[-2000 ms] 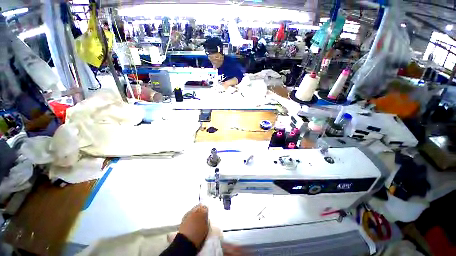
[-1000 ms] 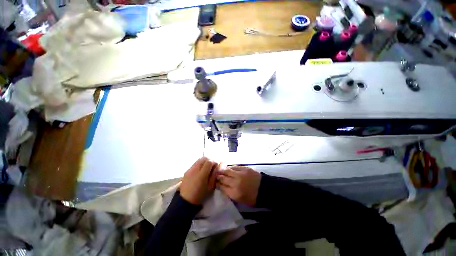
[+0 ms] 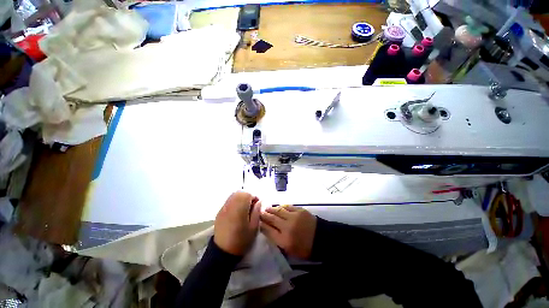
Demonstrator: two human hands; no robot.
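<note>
A cream garment panel (image 3: 195, 240) hangs over the table's front edge toward the lap. My left hand (image 3: 238, 222) and my right hand (image 3: 290, 228) meet at the panel's upper edge, fingers pinched on it, just in front of the needle area. The fingertips nearly touch. What lies between them is too small and overexposed to tell. The white sewing machine head (image 3: 361, 129) stands behind and to the right of my hands. The presser foot and needle area (image 3: 259, 165) is a little behind my fingers, and the cloth does not visibly reach under it.
A folded cream bundle (image 3: 156, 66) lies back left. A brown board (image 3: 289, 51) holds a phone (image 3: 248, 17), a blue-and-white tape roll (image 3: 362, 31) and a striped strip. Dark thread spools (image 3: 385, 63) stand behind the head. Scissors (image 3: 504, 210) hang at the right end. Crumpled cloth lies lower left.
The view has tilted down since the oldest frame. My right hand, blurred low then, has come up beside my left hand at the panel's edge. In the last second both hands stay nearly still.
</note>
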